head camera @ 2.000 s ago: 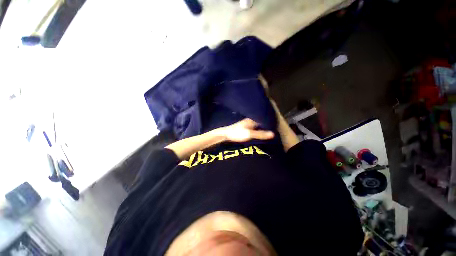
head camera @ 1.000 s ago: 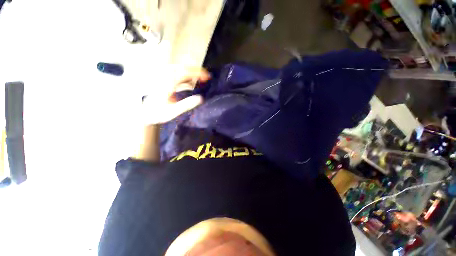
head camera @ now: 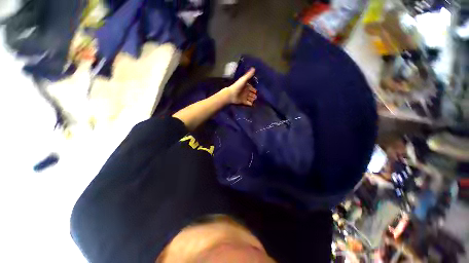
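Note:
A navy garment (head camera: 334,113) with thin white basting stitches (head camera: 277,124) spreads over my lap and bulges out in a wide curve to the right. My left hand (head camera: 244,91) reaches from the left onto its upper left part. The thumb points up, apart from the curled fingers, and dark cloth shows between them. Blur leaves it unclear whether the fingers grip the cloth. My right hand is not visible; the garment covers the area on that side.
A white table (head camera: 31,205) lies at the left, with a dark blue cone (head camera: 47,162) on it. Dark and blue cloths (head camera: 136,25) lie at its far end. Blurred small items (head camera: 401,205) crowd the lower right. A yellow item (head camera: 383,31) is at the upper right.
The view has turned, and the table items shifted lower left. The garment has swung into a wide curve on the right. My left hand has moved from the table side to over the garment.

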